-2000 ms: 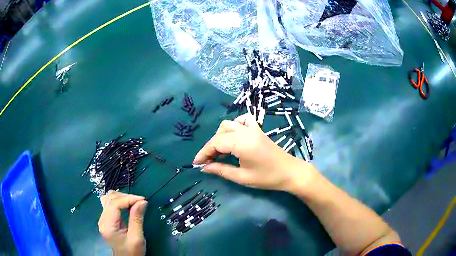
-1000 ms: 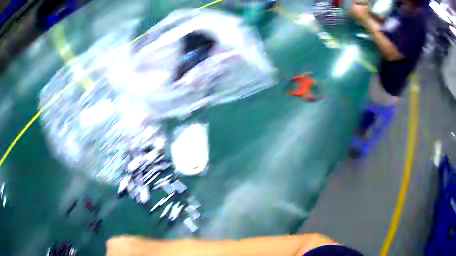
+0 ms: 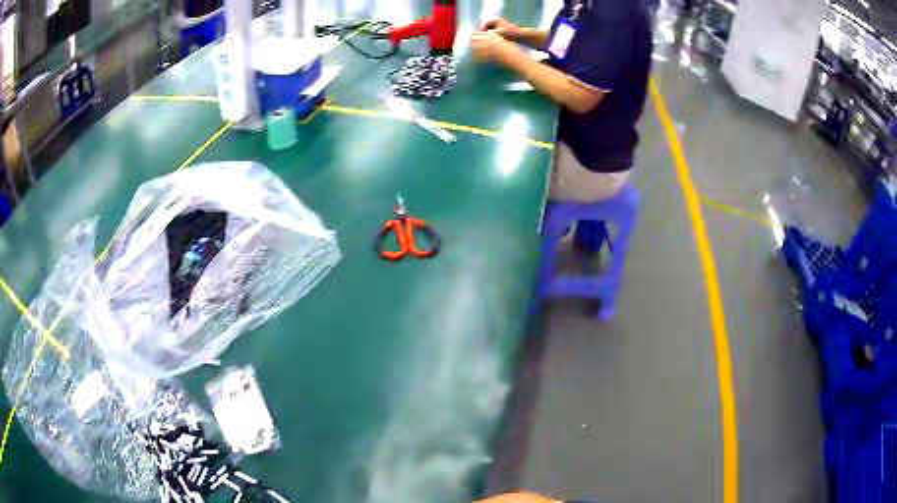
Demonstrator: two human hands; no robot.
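Note:
No hand of mine shows; only a sliver of bare skin, probably my right forearm, is at the bottom edge. A pile of black-and-white sleeves lies at lower left, cut off by the picture's edge, at the mouth of a crinkled clear plastic bag. A second clear bag with black parts inside lies behind it. A small clear packet with a whitish face lies flat right of the pile. Scissors with orange-red handles lie farther along the green table mat.
A person in a dark shirt sits on a blue stool at the table's right edge, near a red tool and a parts heap. A green roll stands at the back. Blue bins are far right.
The view has swung right and up. My hands and the lead they held have left the picture, as have the lead heap and sleeved leads. The seated person, stool and aisle now show.

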